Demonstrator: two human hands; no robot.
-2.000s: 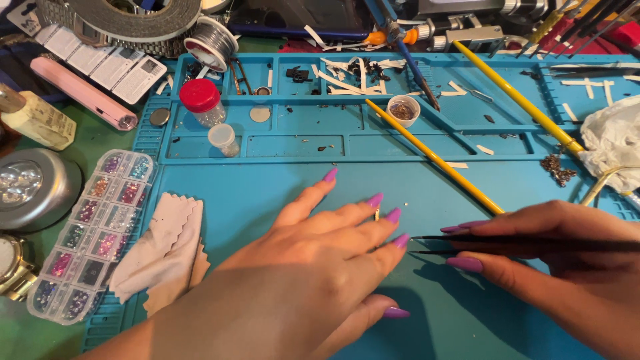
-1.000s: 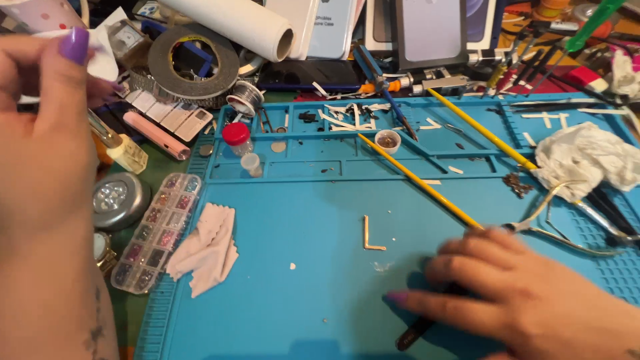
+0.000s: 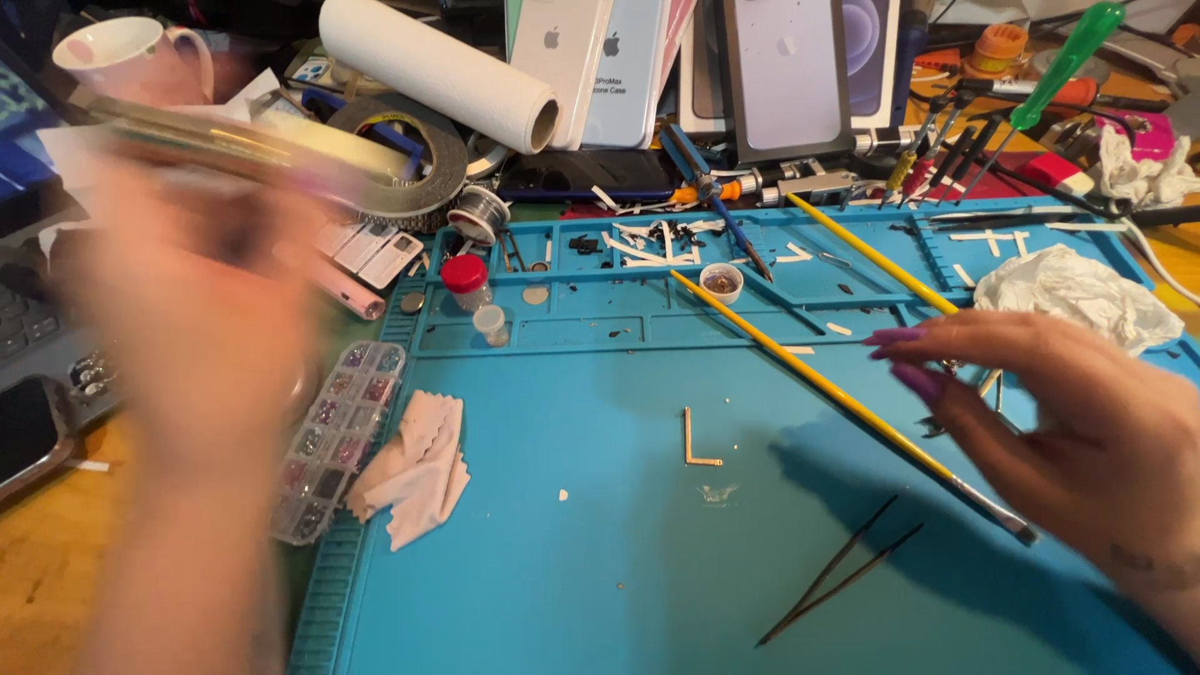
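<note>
My left hand [image 3: 206,272], motion-blurred, is raised at the left, its fingers around a long, flat, brownish object [image 3: 234,141] too blurred to name. My right hand [image 3: 1041,412] hovers at the right over the yellow-handled brush [image 3: 834,398], thumb and forefinger slightly apart, nothing visible between them. Black tweezers [image 3: 839,572] lie on the blue silicone mat [image 3: 525,600], tips spread. Near the mat's middle lies a small L-shaped copper-coloured piece [image 3: 689,436], with a whitish smear [image 3: 717,495] just below it.
A clear bead case [image 3: 342,427] and a pink cloth [image 3: 422,469] lie at the left. Small jars [image 3: 466,281], a cup of bits [image 3: 721,282] and white strips occupy the mat's compartments. Behind are a paper roll [image 3: 441,70], a tape roll [image 3: 403,150] and boxes [image 3: 787,75]. Crumpled tissue [image 3: 1073,295] sits right.
My left hand has left the mat's middle, uncovering the L-shaped piece, and now holds a long object. My right hand has let go of the tweezers and risen. The view has shifted.
</note>
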